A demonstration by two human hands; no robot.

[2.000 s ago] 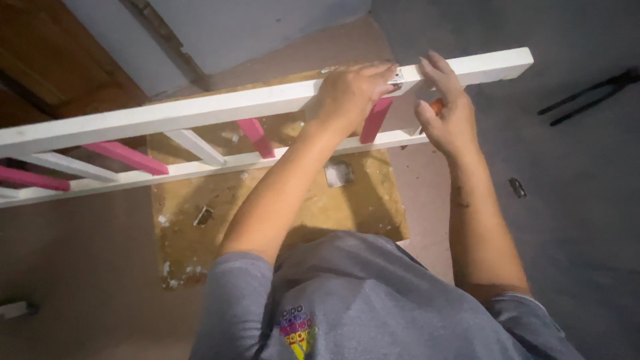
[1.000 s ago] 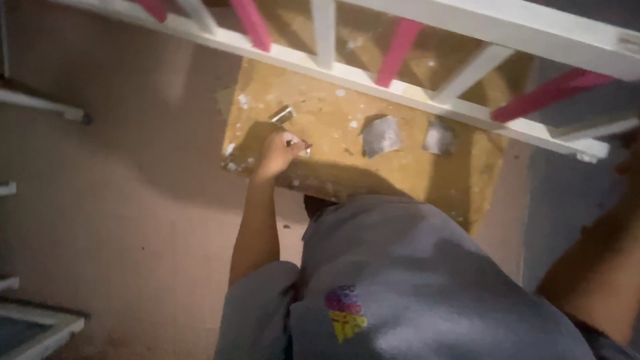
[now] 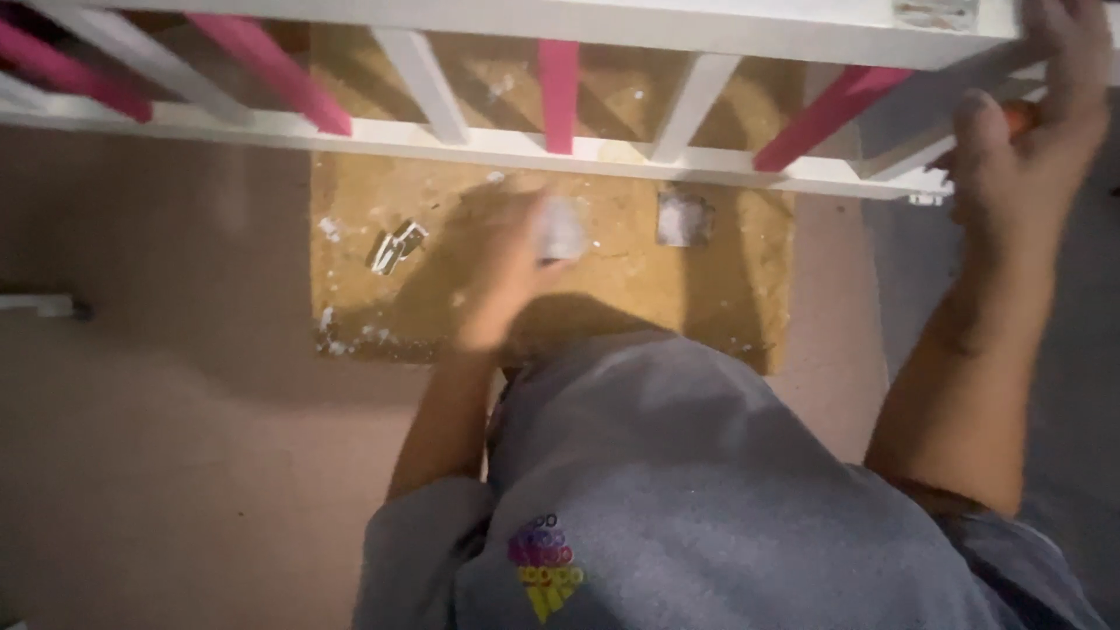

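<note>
A wooden frame with white rails [image 3: 612,22] and pink and white slats runs across the top of the head view. At its right end is my right hand [image 3: 1028,131], fingers bent, with something orange at the palm; its exact hold is unclear. My left hand [image 3: 516,271] is blurred over the yellow board [image 3: 612,306], beside a small pale square [image 3: 562,229]; whether it holds anything is hidden. A second small square [image 3: 684,219] lies to the right, and metal hinge-like pieces [image 3: 398,248] lie on the left. A recess [image 3: 934,12] with a pale plate shows in the top rail.
The board, speckled with white paint, lies below the frame. A white bar [image 3: 39,304] with a dark tip reaches in at the left edge. Reddish floor [image 3: 219,481] surrounds the board, with a grey surface [image 3: 927,289] at the right.
Two seconds ago both hands were at the frame's right end. My left hand came down to the board near the metal pieces, then moved right toward the pale square. The view has shifted.
</note>
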